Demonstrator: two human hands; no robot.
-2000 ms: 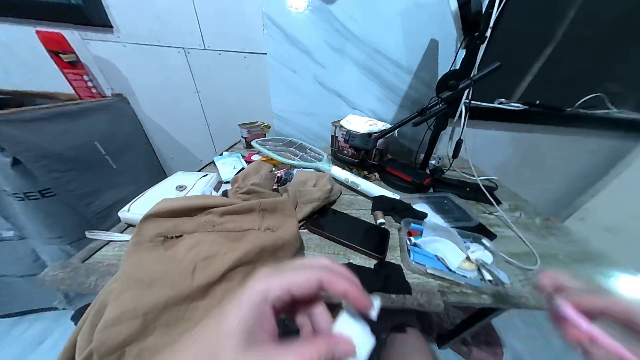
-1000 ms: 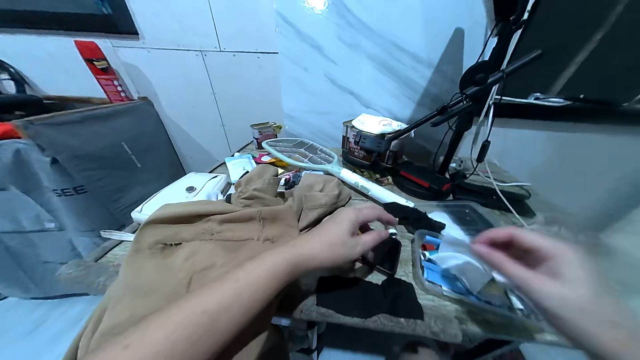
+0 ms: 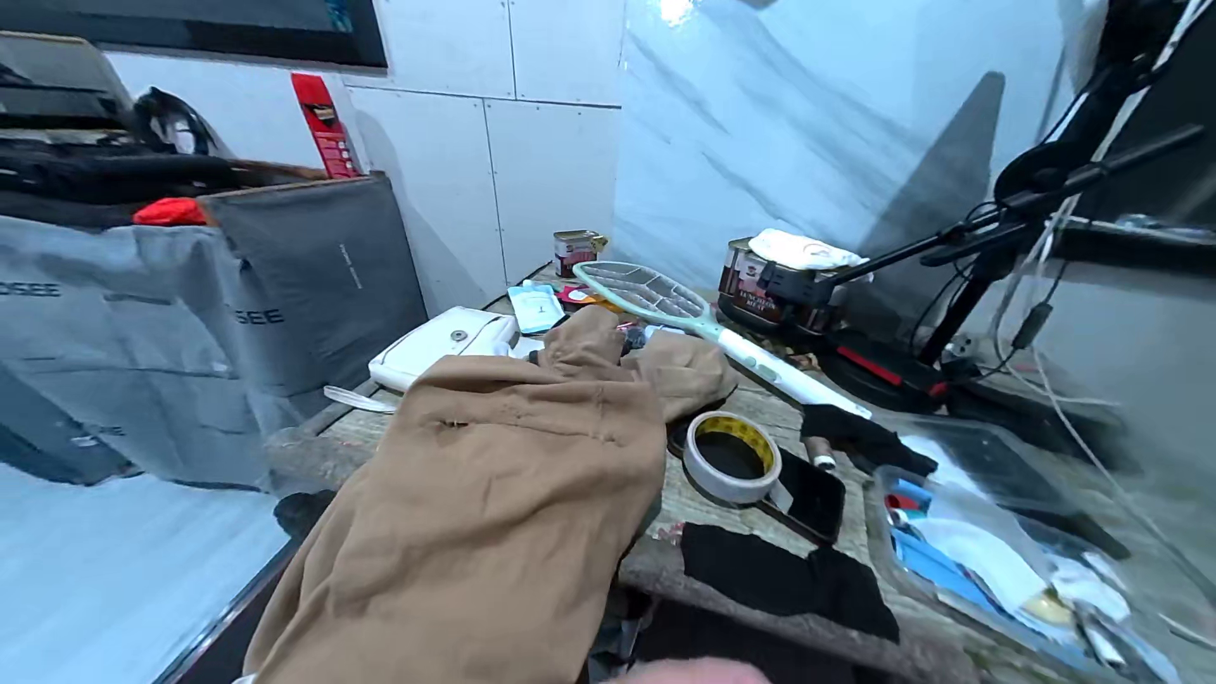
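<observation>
A sliver of skin at the bottom edge seems to be my left hand (image 3: 693,673); its fingers and anything in it are hidden. My right hand is out of view. Brown fabric garment (image 3: 513,484) spreads over the wooden table, with a small torn slit near its upper left. To its right, a roll of white tape (image 3: 708,472) with a yellow core lies partly on a black smartphone (image 3: 819,499). Beside the phone stands a small thread spool (image 3: 820,453). Black cloth (image 3: 788,575) lies along the table's near edge.
A clear plastic box (image 3: 883,541) with mixed small items stands at the right, near another black cloth (image 3: 864,437). Behind are an electric mosquito racket (image 3: 760,361), a tin (image 3: 746,285) and a black jointed arm stand (image 3: 993,256). A white pouch (image 3: 446,347) lies left of the garment.
Both hands have left the middle and right of the table, where they were one second ago. The tape roll now rests on the phone, which had nothing on it two seconds ago.
</observation>
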